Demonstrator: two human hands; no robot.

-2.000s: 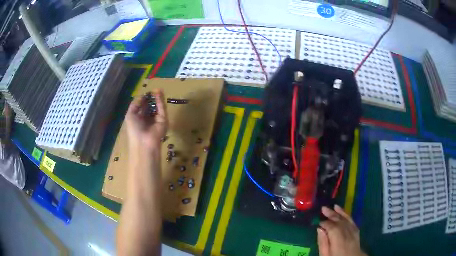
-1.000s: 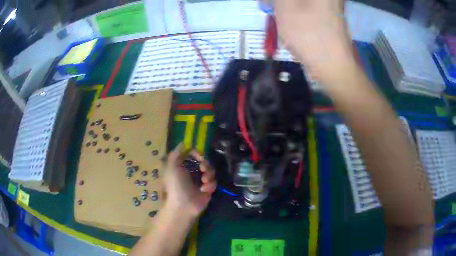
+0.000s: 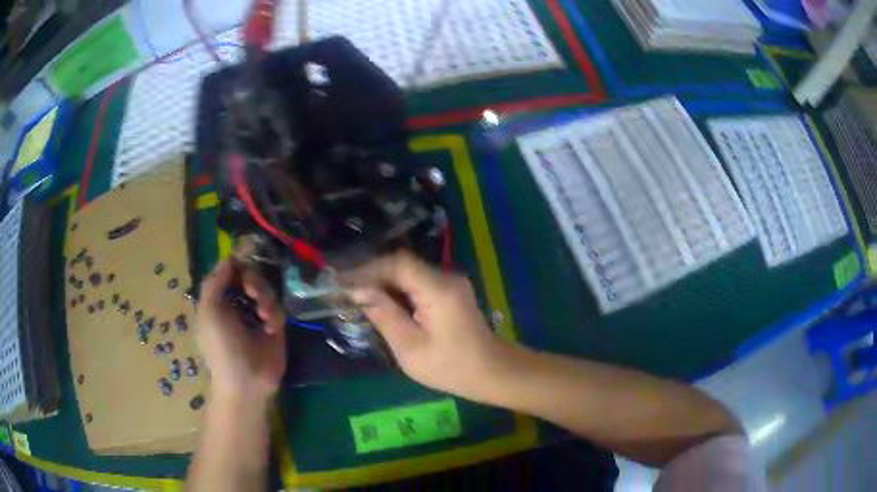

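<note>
The black test fixture [image 3: 327,163] stands in front of me with its red clamp handle [image 3: 258,27] upright at the top left. My right hand [image 3: 423,317] is at the fixture's front, fingers bent over the silver component nest [image 3: 354,338]; whether it holds a part is hidden. My left hand [image 3: 242,332] is half curled at the fixture's left front, with small dark components [image 3: 244,309] in it. The clear acrylic plate [image 3: 310,288] shows between the hands.
A brown cardboard sheet [image 3: 135,384] with loose components lies at left, beside a stack of trays [image 3: 13,307]. White trays lie behind the fixture. Two white trays [image 3: 639,197] lie at right. A green label [image 3: 406,426] is in front. More stacked trays [image 3: 692,27] stand at the back right.
The view has turned right. My right hand has come down from the raised handle to the nest. The handle swung up from lying forward. My left hand moved from the cardboard to the fixture's left side.
</note>
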